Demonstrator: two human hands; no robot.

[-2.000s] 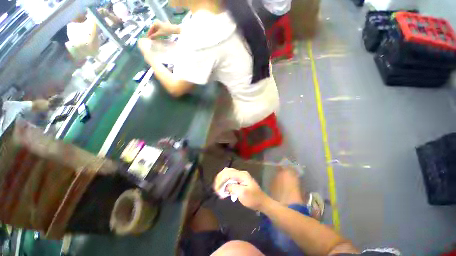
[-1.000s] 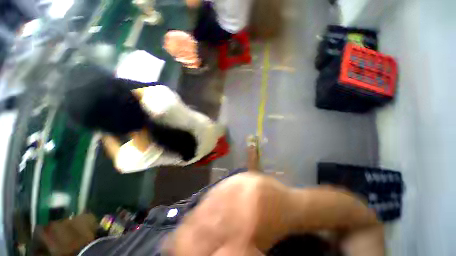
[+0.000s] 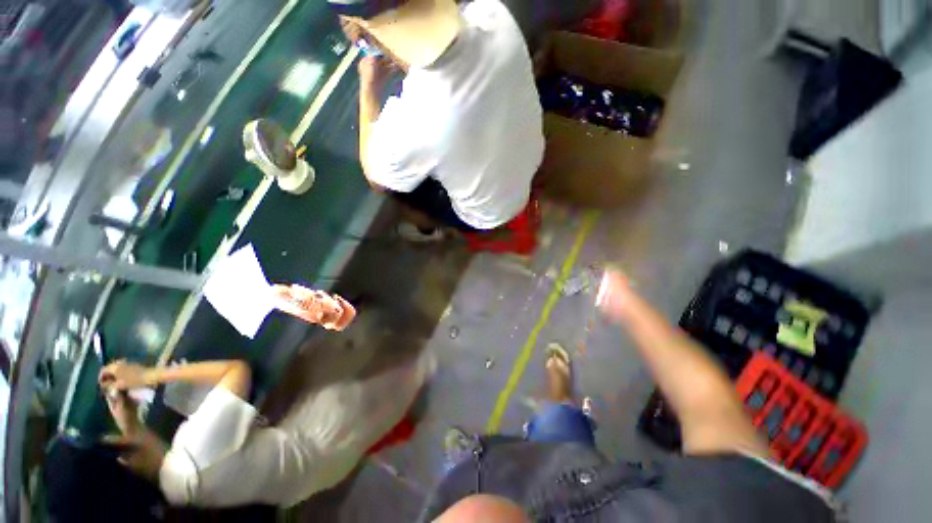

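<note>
My right hand [image 3: 613,293] is small and blurred, right of centre, at the end of my outstretched arm above the grey floor. A faint, pale, see-through patch [image 3: 580,282] shows just left of the fingers. I cannot tell if the hand holds it or if it lies on the floor behind. The fingers are too blurred to show whether they are open. My left hand is not recognisable in view. A rounded skin-coloured shape [image 3: 486,510] is cut off by the bottom edge, and I cannot tell what it is.
A seated person in white [image 3: 460,112] works at the green line above, another [image 3: 296,439] at lower left. A white fan [image 3: 271,148] stands on the line. A cardboard box [image 3: 598,158] is on the floor, black crates [image 3: 761,306] and a red crate [image 3: 802,419] at right. A yellow line [image 3: 542,327] crosses the floor.
The view has moved along the aisle and turned. The seated person in white is now lower left, and a second worker and the cardboard box show. My right arm now reaches out to the right.
</note>
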